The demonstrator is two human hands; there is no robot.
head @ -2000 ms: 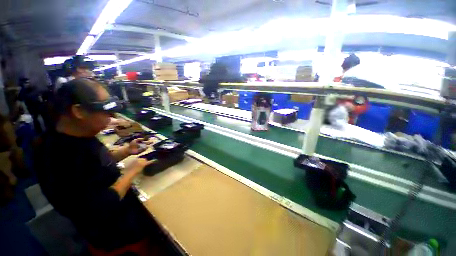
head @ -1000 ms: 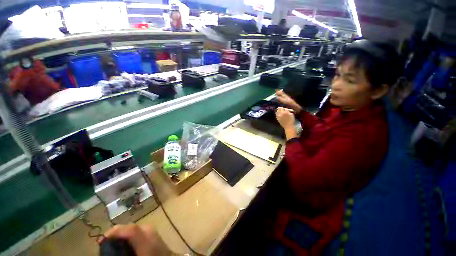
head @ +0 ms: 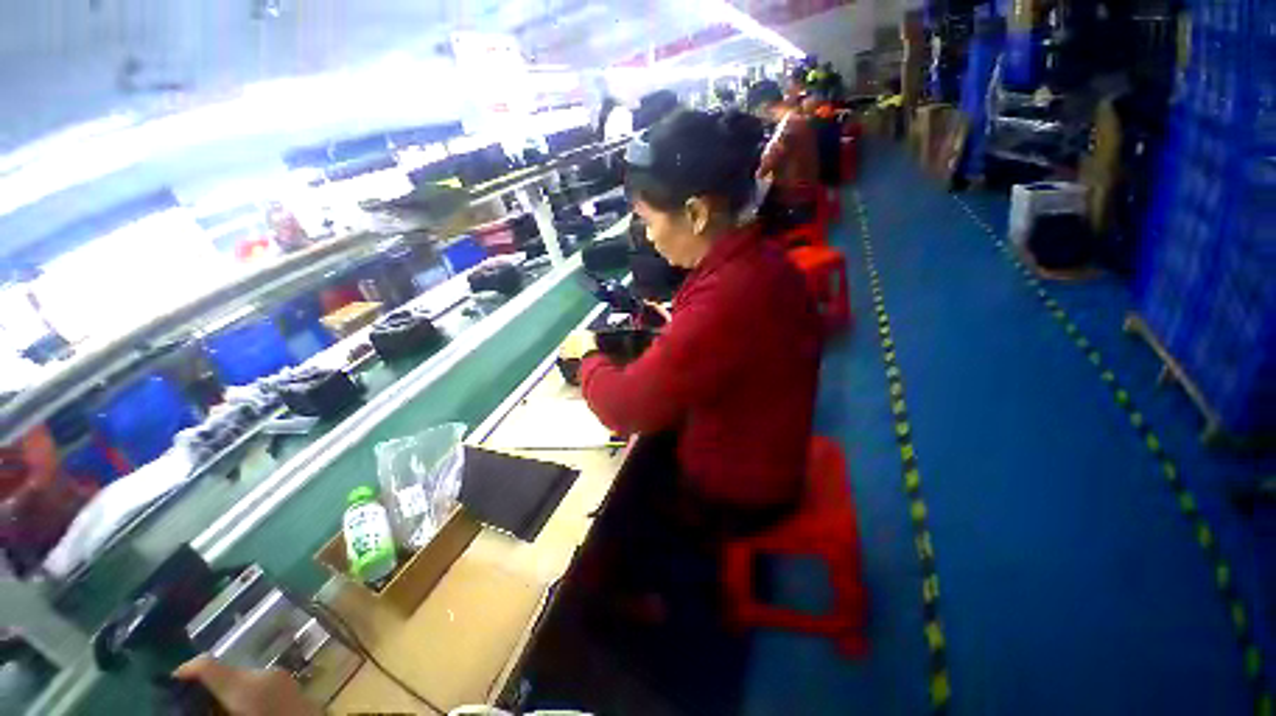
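Observation:
My right hand (head: 249, 688) is at the bottom left edge, blurred and partly cut off. Its fingers are curled round a dark object, the electric screwdriver (head: 182, 691), of which only a small part shows. A silver-grey screw feeder (head: 266, 632) stands just beyond the hand, with a thin dark cord running to its right. A black speaker housing (head: 151, 604) lies beyond the feeder, on the green belt side. My left hand is not in view.
A cardboard tray (head: 434, 562) holds a green-capped bottle (head: 368, 534) and a clear bag (head: 420, 483). A black flat pad (head: 515, 490) lies beside it. A person in red (head: 742, 364) works at the bench, near a red stool (head: 814, 560). A blue floor aisle (head: 1008, 462) is at right.
The view has swung right, from one neighbouring worker to the other and on to the aisle. My right hand came into view with the dark tool and now sits nearer the lower left corner.

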